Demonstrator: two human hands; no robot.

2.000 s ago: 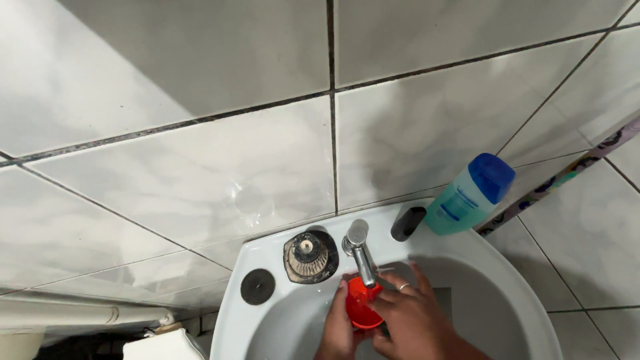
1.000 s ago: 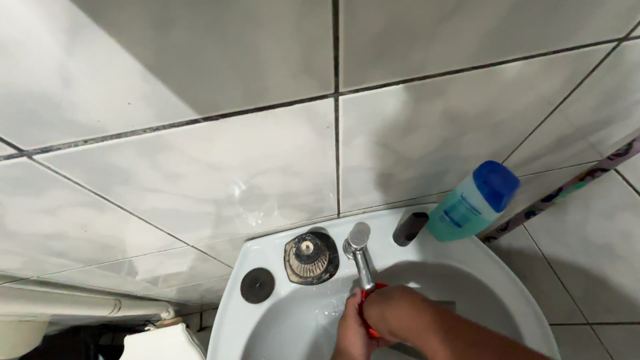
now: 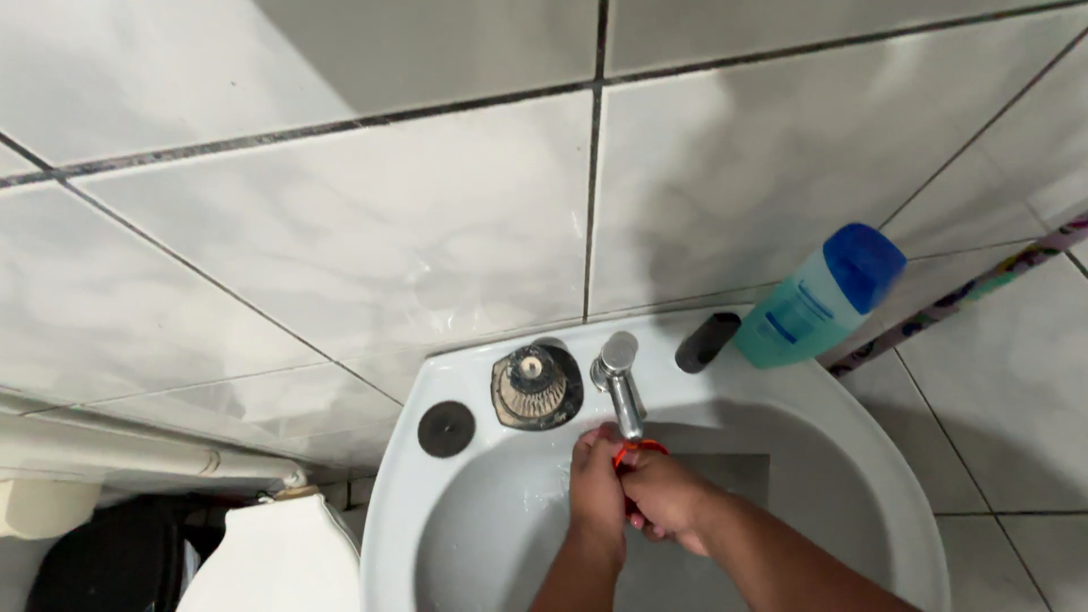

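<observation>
Just below the spout of the chrome tap [image 3: 625, 387], a small red-orange object [image 3: 643, 445], cup-like in shape, is held between both my hands over the white washbasin [image 3: 922, 527]. My left hand [image 3: 595, 480] grips it from the left, its fingertips near the spout. My right hand [image 3: 667, 493] is wrapped around its right side, with the fingers curled below. Most of the object is hidden by my hands; only its rim and a bit of its lower part show.
On the basin's back ledge are a round black stopper [image 3: 446, 429], a dirty ribbed fitting [image 3: 535, 387], a dark cylindrical object [image 3: 707, 342] and a blue-capped bottle of teal liquid [image 3: 820, 297]. A tiled wall [image 3: 442, 229] rises behind. A white lid [image 3: 276, 557] lies at lower left.
My right hand has turned and closed over the red object, which showed more fully between my hands two seconds ago. The things on the ledge have stayed in place.
</observation>
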